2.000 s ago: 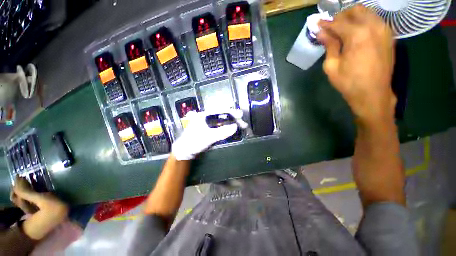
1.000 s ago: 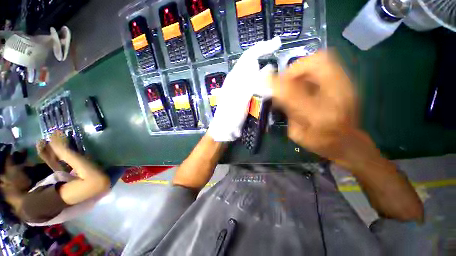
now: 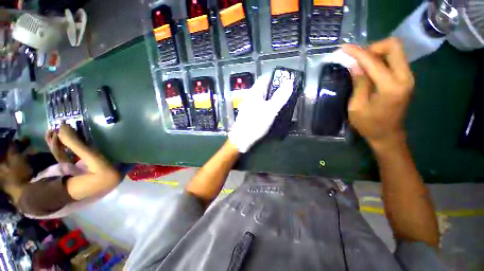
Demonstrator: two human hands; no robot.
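My left hand (image 3: 257, 116), in a white glove, holds a black phone (image 3: 286, 100) at the fourth pocket of the near row of the clear tray (image 3: 225, 66). My right hand (image 3: 379, 92), bare, pinches a small white wad (image 3: 345, 54) between thumb and fingers, above the last near pocket. A phone lies back up (image 3: 330, 106) in that pocket. Phones with orange bands and keypads (image 3: 233, 26) fill the far row. Three more lie face up in the near row (image 3: 202, 103). The gloved fingers hide part of the held phone.
A translucent bottle with a metallic top (image 3: 419, 33) stands at the upper right beside a fan (image 3: 474, 20). At left, another person (image 3: 87, 169) has hands at a smaller tray (image 3: 66, 103). A dark phone (image 3: 107, 104) lies on the green bench mat (image 3: 132, 100). A white fan (image 3: 40, 30) is behind.
My right hand has come from the bottle, passed over the held phone, and moved right. The held phone, tilted with its orange band showing a second ago, is now at the pocket. The view has shifted.
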